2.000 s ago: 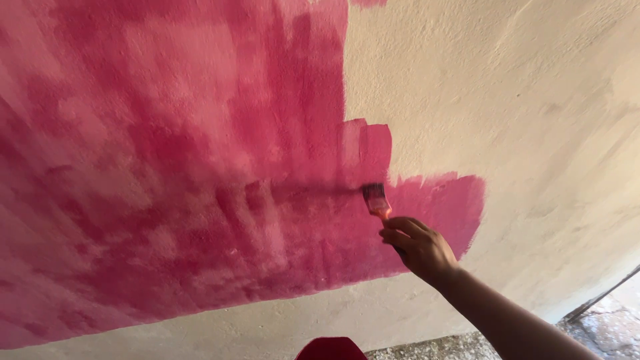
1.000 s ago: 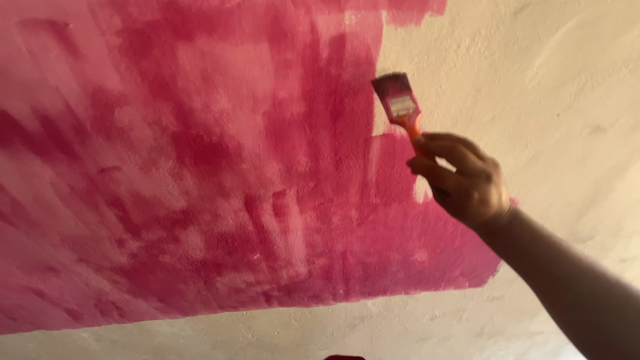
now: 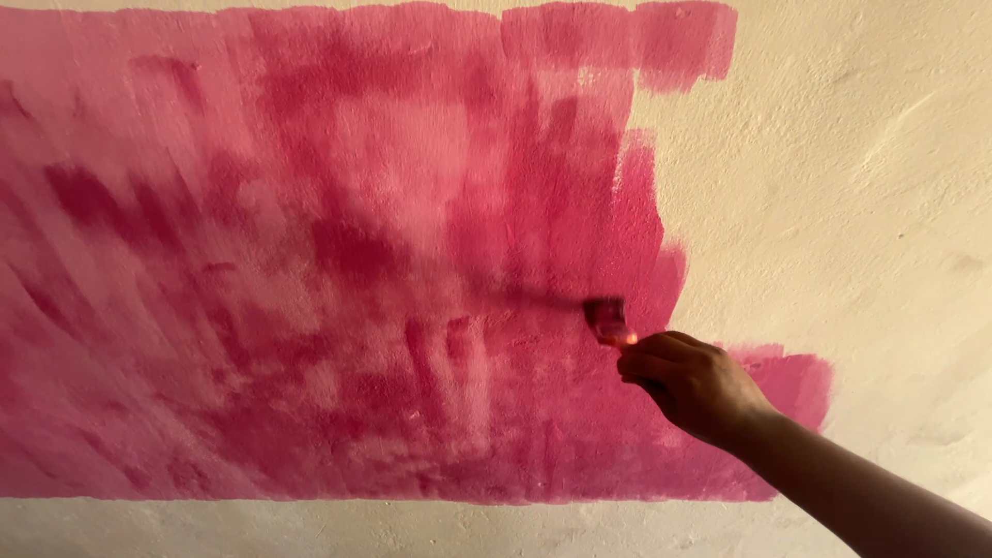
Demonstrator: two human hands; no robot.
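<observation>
My right hand [image 3: 697, 384] grips the orange handle of a flat paintbrush [image 3: 606, 319], its fingers closed around it. The dark, paint-covered bristles are at the pink painted area [image 3: 535, 232] of the wall, a little left of that area's uneven right edge. The brush is slightly blurred, and its shadow falls on the wall to the left. My left hand is out of view.
Cream, rough-textured wall [image 3: 868, 217] lies to the right of the pink paint. A strip of the same wall [image 3: 310, 531] runs below the paint's fairly straight lower edge, and a thin strip shows above it.
Pink paint now covers more of the wall above the brush, along the ragged right edge. My right hand stayed shut on the brush as it moved up and then down. The view has shifted.
</observation>
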